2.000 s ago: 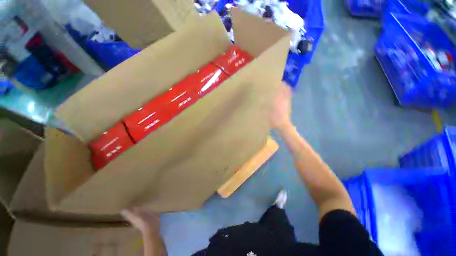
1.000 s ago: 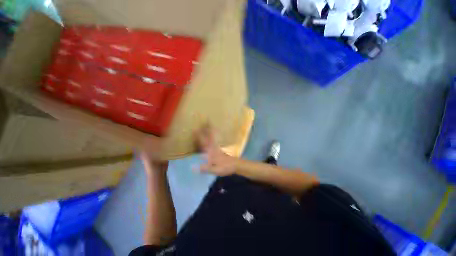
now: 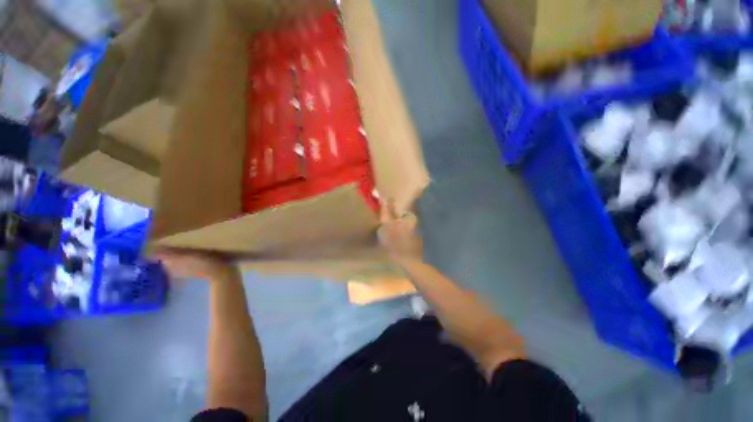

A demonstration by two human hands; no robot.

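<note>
A large brown shipping carton [image 3: 289, 235] with its top open stands in front of me. Rows of glossy red product boxes [image 3: 310, 107] fill its inside. My left hand [image 3: 191, 264] is at the near left corner, its fingers partly hidden under the carton's edge. My right hand [image 3: 400, 235] grips the near right corner at the flap. A small part of the tan wood-look dolly [image 3: 380, 289] shows below the carton's near side, above the floor.
Blue crates [image 3: 590, 272] heaped with white and black plastic parts [image 3: 685, 206] stand at the right. Another brown carton [image 3: 590, 33] sits on a crate at the top right. An open empty carton [image 3: 124, 152] is at the left, with more blue crates [image 3: 128, 280] below it. Grey-blue floor [image 3: 471, 198] shows between.
The view and the carton have turned, so the carton now points away from me. My right hand has moved onto the near right corner. The crates of parts now show larger at the right.
</note>
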